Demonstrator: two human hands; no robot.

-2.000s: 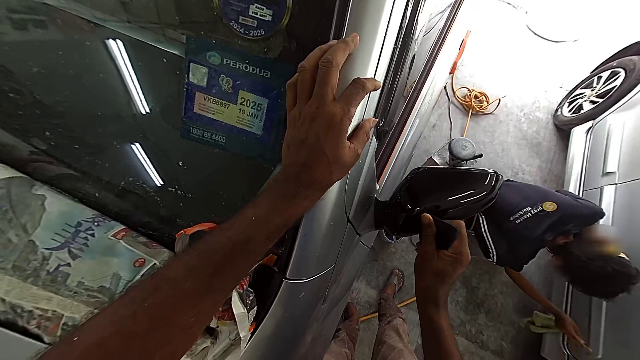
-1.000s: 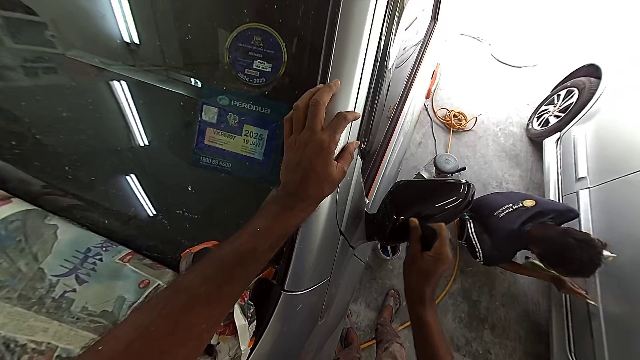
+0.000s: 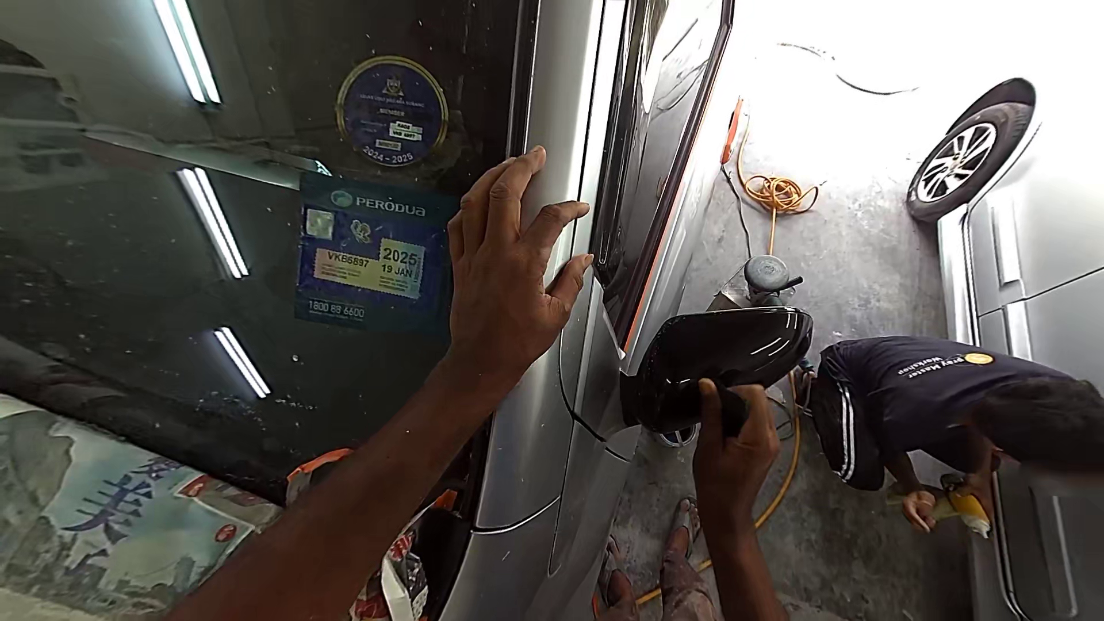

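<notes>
My left hand [image 3: 513, 259] rests with its fingers apart on the silver windshield pillar [image 3: 559, 112] of a car, beside the dark windshield [image 3: 259, 138] with its stickers. Lower right, my right hand [image 3: 733, 440] grips a small black object [image 3: 731, 410], perhaps a pad or block, against the glossy black side mirror housing [image 3: 733, 341]. The fingers cover part of that object, so its exact kind is unclear. The car's side window [image 3: 642, 129] runs up from the mirror.
A co-worker [image 3: 940, 414] bends at another silver car [image 3: 1061, 250] on the right, holding a yellow-and-white tool or bottle [image 3: 968, 509]. A coiled orange hose [image 3: 776, 194] and a round grey device [image 3: 767, 273] lie on the concrete floor. Newspaper [image 3: 112, 500] covers the lower left.
My left hand stays on the pillar and my right hand stays at the mirror. The co-worker has shifted position, and a yellow-and-white item now shows at their hands.
</notes>
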